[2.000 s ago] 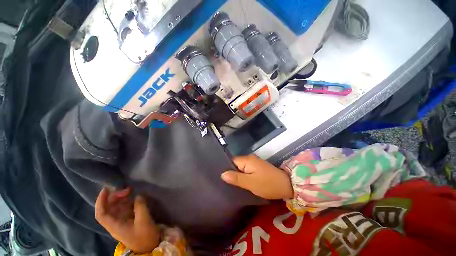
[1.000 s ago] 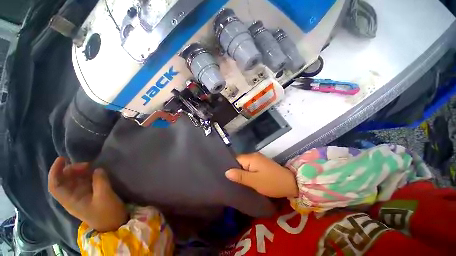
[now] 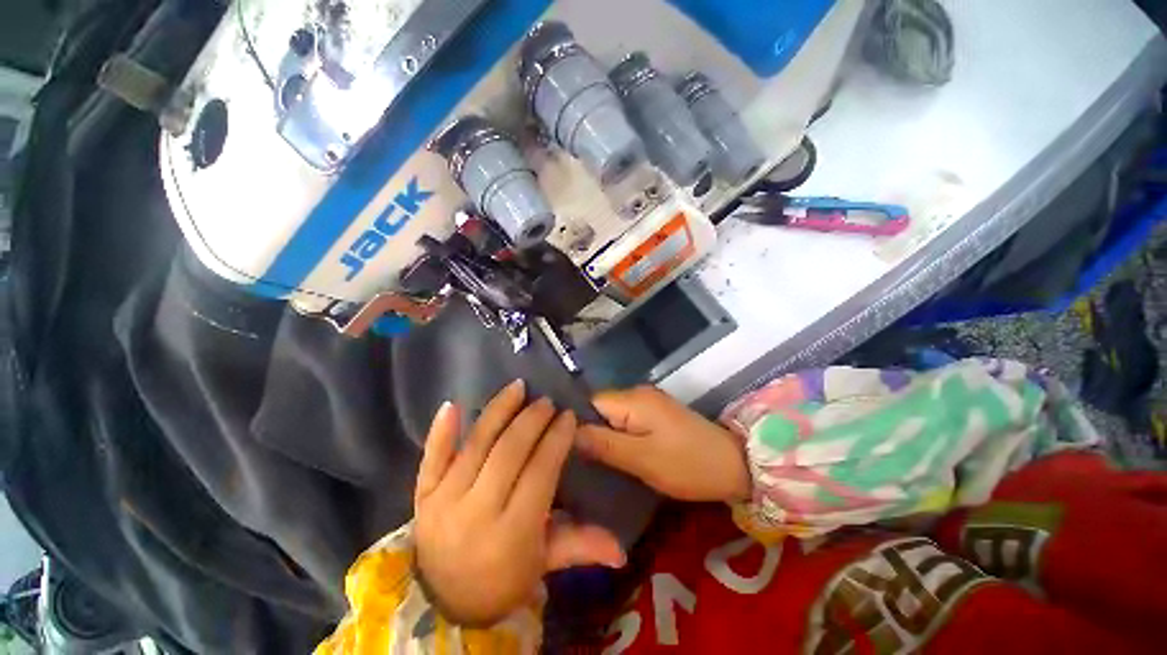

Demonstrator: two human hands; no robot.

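The dark grey garment panel (image 3: 346, 397) lies in front of the overlock machine (image 3: 346, 243), with its right edge running up to the presser foot (image 3: 553, 343). My left hand (image 3: 493, 499) lies flat on the cloth below the foot, palm down, fingers pointing up toward the foot and thumb out to the right. My right hand (image 3: 666, 445) pinches the cloth edge between thumb and fingers just below the foot. The two hands nearly touch. The needle area (image 3: 493, 275) is dark and cluttered; the needle cannot be made out.
A dark garment pile (image 3: 77, 307) fills the left side. Grey tension knobs (image 3: 582, 109) and an orange-and-white safety label (image 3: 650, 259) are on the machine. A pink-and-blue cutter (image 3: 838, 215) lies on the white table (image 3: 1024, 115). A grey coil (image 3: 911, 41) lies behind.
My left hand moved out left over the cloth, then came back right and now lies flat beside my right hand. The cloth at left is more folded. My right hand has stayed almost in place.
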